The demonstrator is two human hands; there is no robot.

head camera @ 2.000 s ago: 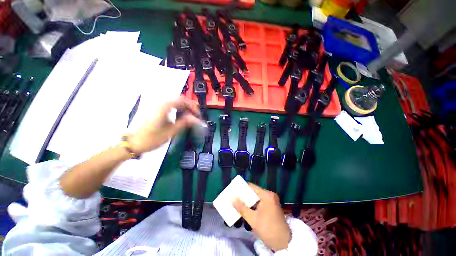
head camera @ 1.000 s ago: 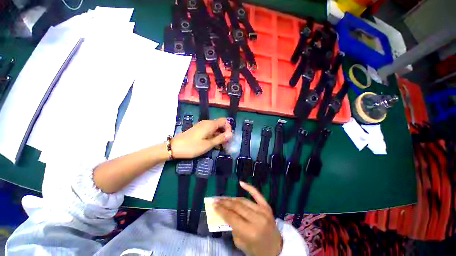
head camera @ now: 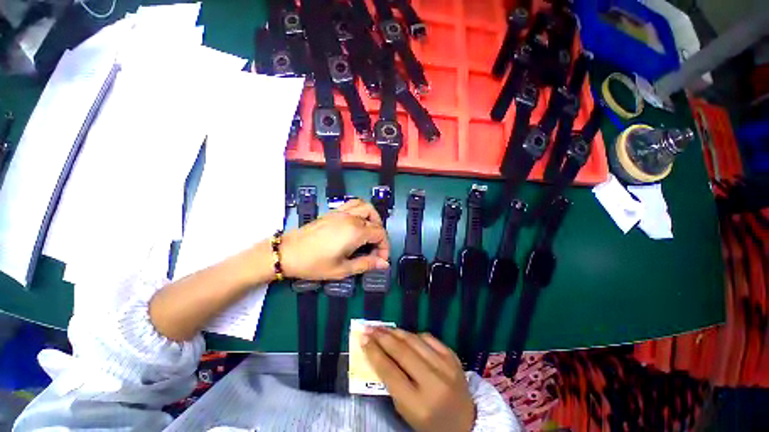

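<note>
Black smartwatches lie side by side in a row on the bench, straps open. The three at the left, such as the third watch (head camera: 376, 280), have grey faces; the others, such as the fourth watch (head camera: 413, 273), are glossy black. My left hand (head camera: 330, 245) is over the upper part of the third watch, fingers bent and fingertips at the top of its face. Whether it pinches something small is hidden. My right hand (head camera: 422, 380) holds a cream-white pad (head camera: 362, 371) just below the third watch, fingers lying over the pad's right side.
An orange-red tray (head camera: 438, 152) with heaped watches stands behind the row. White paper sheets (head camera: 244, 126) lie at left. At right are tape rolls (head camera: 622, 94), a clear bottle (head camera: 662, 145), white scraps (head camera: 620, 205) and a blue box (head camera: 628, 34).
My left hand has come down onto the third watch, whose face was black and now looks grey. My right hand still holds the pad, close to where it was a second ago.
</note>
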